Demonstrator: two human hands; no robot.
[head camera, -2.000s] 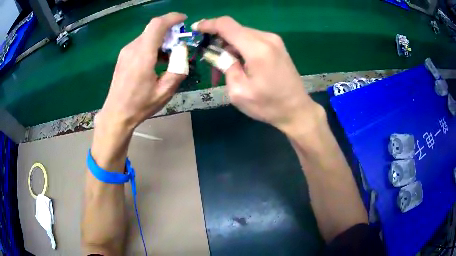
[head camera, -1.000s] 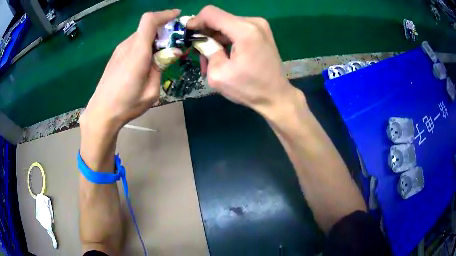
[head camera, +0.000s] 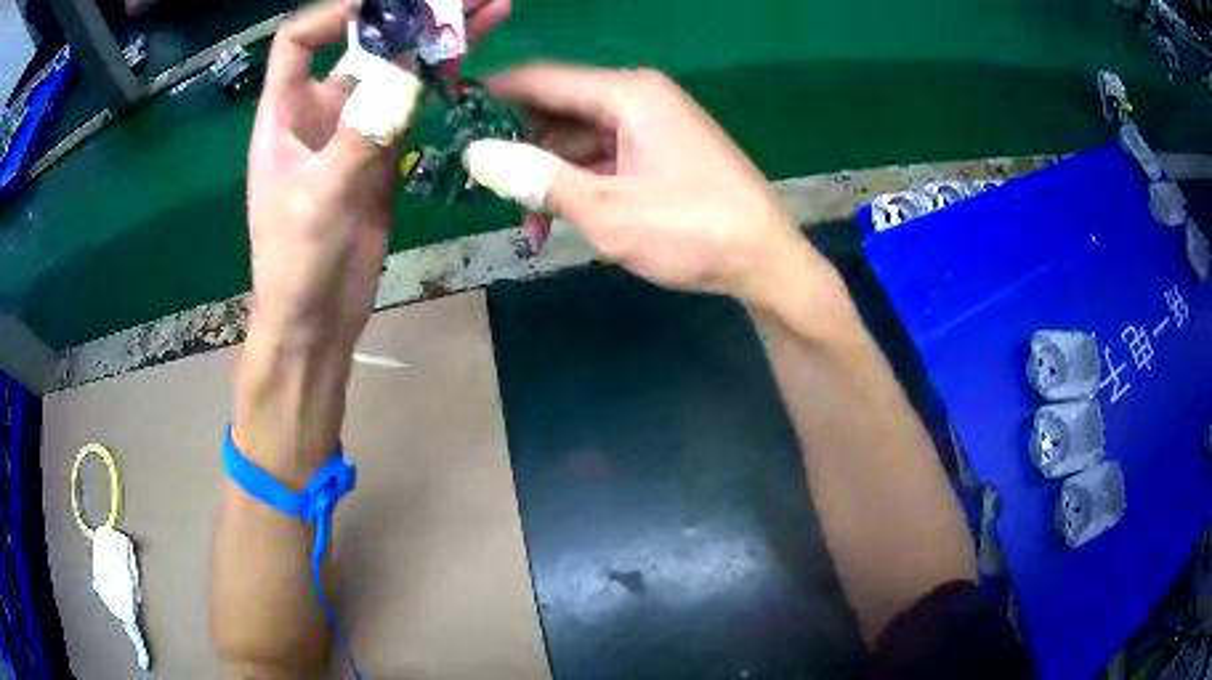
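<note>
My left hand (head camera: 326, 146), at the top left, grips a white housing shell (head camera: 443, 29) with a dark round insert (head camera: 392, 24) facing up. The shell is partly cut off by the top edge. My right hand (head camera: 625, 173) holds a green circuit board (head camera: 465, 117) between thumb and fingers, just below and right of the shell. Red wire shows between board and shell. A yellow component sits at the board's left end. Both thumbs have off-white wraps. The fingers hide part of the board.
Green conveyor belt (head camera: 824, 80) lies behind a worn pale edge (head camera: 439, 266). A blue sheet (head camera: 957, 306) at right bears grey-white housing shells (head camera: 1067, 438). A yellow ring (head camera: 96, 489) with a white tag (head camera: 117, 574) and a thin pale strip (head camera: 382, 360) lie on cardboard (head camera: 425, 531).
My left hand has turned the shell so its dark round insert shows. My right hand has moved from the shell onto the green board, which hung below it.
</note>
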